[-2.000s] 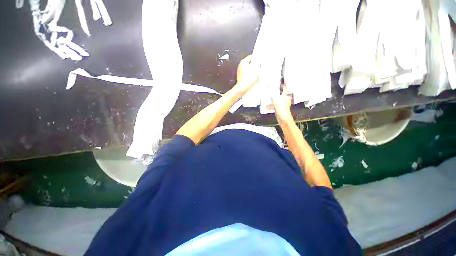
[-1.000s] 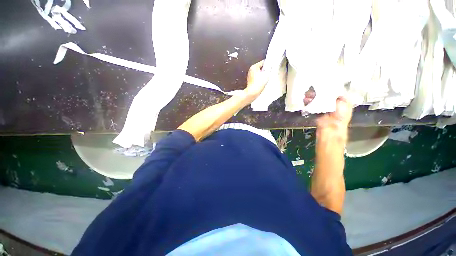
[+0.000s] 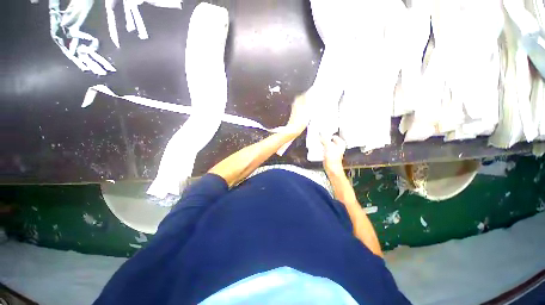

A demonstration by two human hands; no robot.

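Note:
White cut panels (image 3: pixel 364 77) lie in a fanned row of stacks on the dark table, their ends near its front edge. My left hand (image 3: pixel 299 113) is at the left side of the leftmost stack, its fingers partly hidden by the fabric. My right hand (image 3: pixel 333 146) is at the lower end of that stack with fingers bent on the fabric. A separate thick white panel stack (image 3: pixel 206 77) lies to the left, across a narrow tie strip (image 3: pixel 152 103).
Thin white offcuts (image 3: pixel 80 47) lie at the far left of the table (image 3: pixel 48 143). Two round off-white tubs, left (image 3: pixel 128 208) and right (image 3: pixel 448 181), stand below the table's front edge on the scrap-littered green floor (image 3: pixel 514 202).
My right hand has moved left from the middle stacks to the leftmost stack's lower end. My left hand stays at that stack's left side. The view has shifted slightly.

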